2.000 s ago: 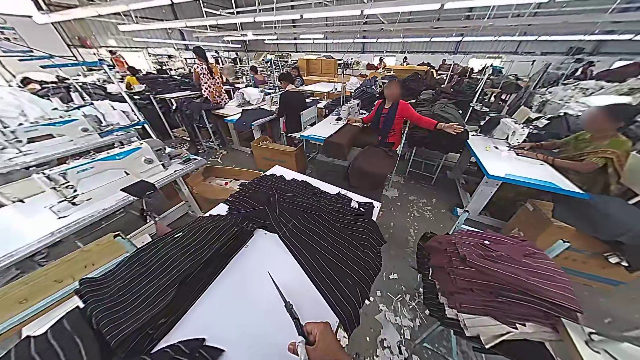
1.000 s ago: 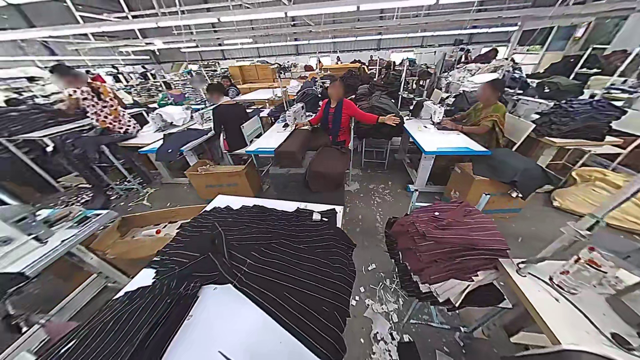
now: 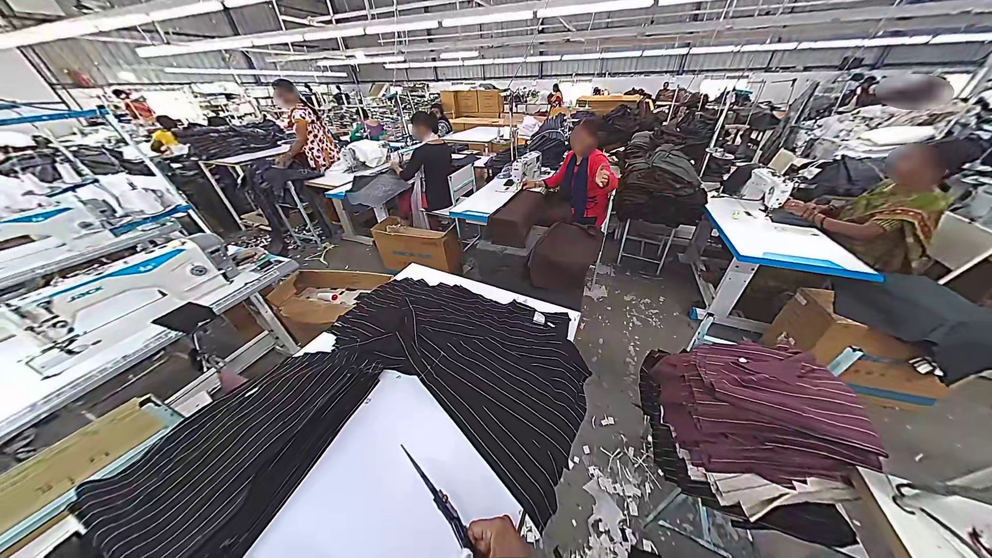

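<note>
At the bottom of the head view, my right hand grips a pair of black scissors. The long pointed blades reach up and left over the bare white tabletop. Black pinstriped fabric pieces lie in a pile across the table's far part and down its right side. More of the striped fabric spreads down the left side. A small white tag sits on the pile near its far right corner. My left hand is out of view.
A stack of maroon striped fabric stands to the right, past a floor strewn with scraps. Sewing machines line the left. An open cardboard box is beyond my table. Several people sit or stand at machine tables ahead.
My right hand and the scissors show two seconds ago, are nearly all out of frame one second ago, and show again now. The view swung right and back. A seated person in red has drawn in an outstretched arm.
</note>
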